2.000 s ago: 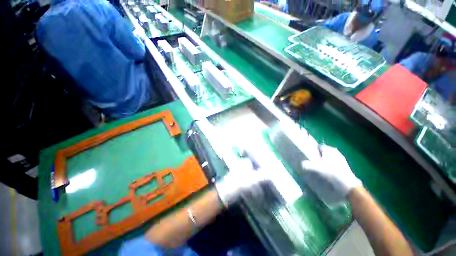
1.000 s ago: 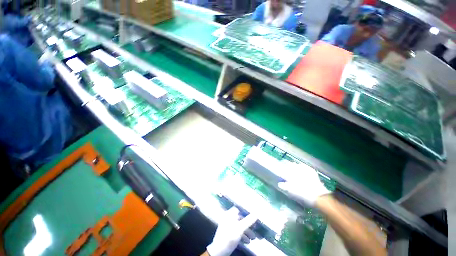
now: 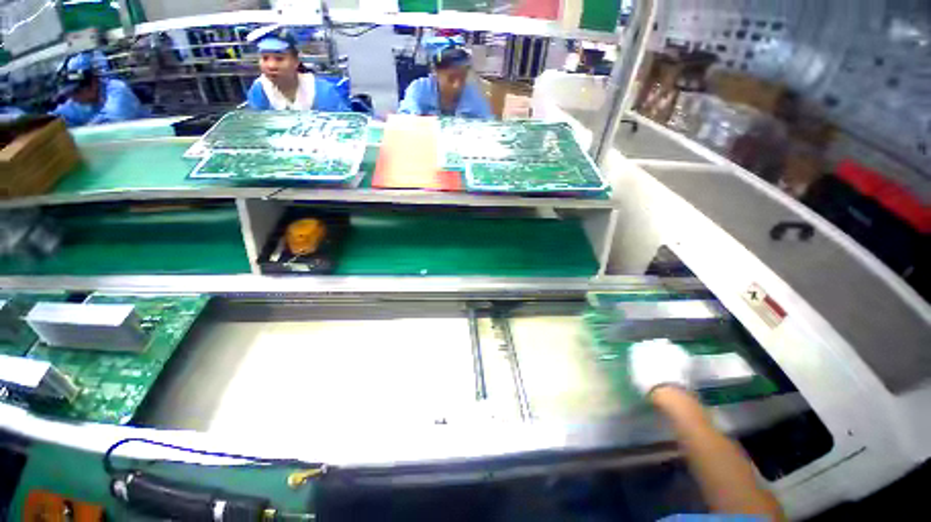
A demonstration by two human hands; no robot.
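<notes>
A green circuit board (image 3: 602, 352) with two silver-white heatsinks (image 3: 669, 314) lies on the conveyor at the right, by the opening of a white machine. My right hand (image 3: 658, 365), in a white glove, is over the board beside the nearer heatsink (image 3: 722, 369). It is blurred, and whether the fingers grip the board or only rest on it is unclear. My left hand is out of the picture.
The pale conveyor belt (image 3: 306, 372) runs across. Another board with heatsinks (image 3: 123, 377) is at its left. A black electric screwdriver (image 3: 184, 500) and orange fixture (image 3: 61, 508) lie front left. Flat boards (image 3: 536, 155) and a red sheet (image 3: 417, 153) lie on the shelf. People sit behind.
The view has swung right. The board under my right hand has moved along the conveyor to the machine opening. My left hand has left the picture.
</notes>
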